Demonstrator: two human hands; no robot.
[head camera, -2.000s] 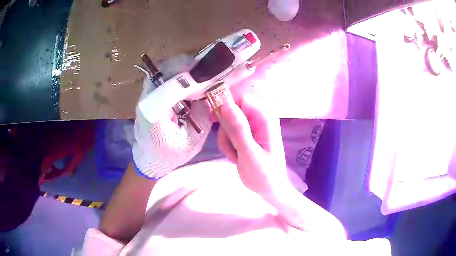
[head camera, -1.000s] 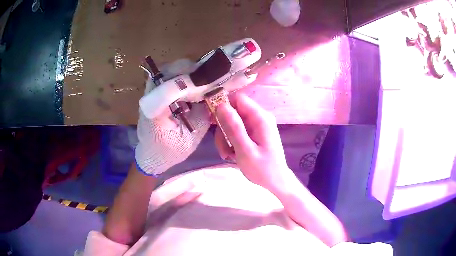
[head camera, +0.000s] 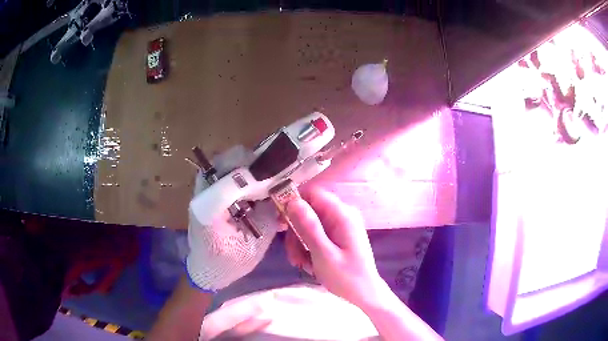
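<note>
My left hand (head camera: 230, 248), in a white knit glove with a blue cuff edge, holds a white model scooter body (head camera: 217, 198) from below. The scooter has a dark seat, dark handlebars and a red tail light pointing up right. A thin pale part (head camera: 343, 144) projects from its tail side. My right hand (head camera: 328, 234), mostly bare, pinches a small gold-brown tool (head camera: 285, 194) against the scooter's side, below the seat. The tool's thin lower end shows beside my fingers. The fingers of my left hand are partly hidden behind the scooter.
A glue bottle (head camera: 371, 84) lies on the stained cardboard mat (head camera: 253, 73). A small red and black item (head camera: 156, 60) is at the mat's left. A glaring white tray (head camera: 543, 220) with pale loose parts (head camera: 567, 110) is at right. White scooter bodies (head camera: 90, 23) stand at the upper left.
The view has tilted up, so the bench and hands sit lower in the picture and the whole glue bottle and waiting scooters show. Both hands keep their hold on the scooter and tool.
</note>
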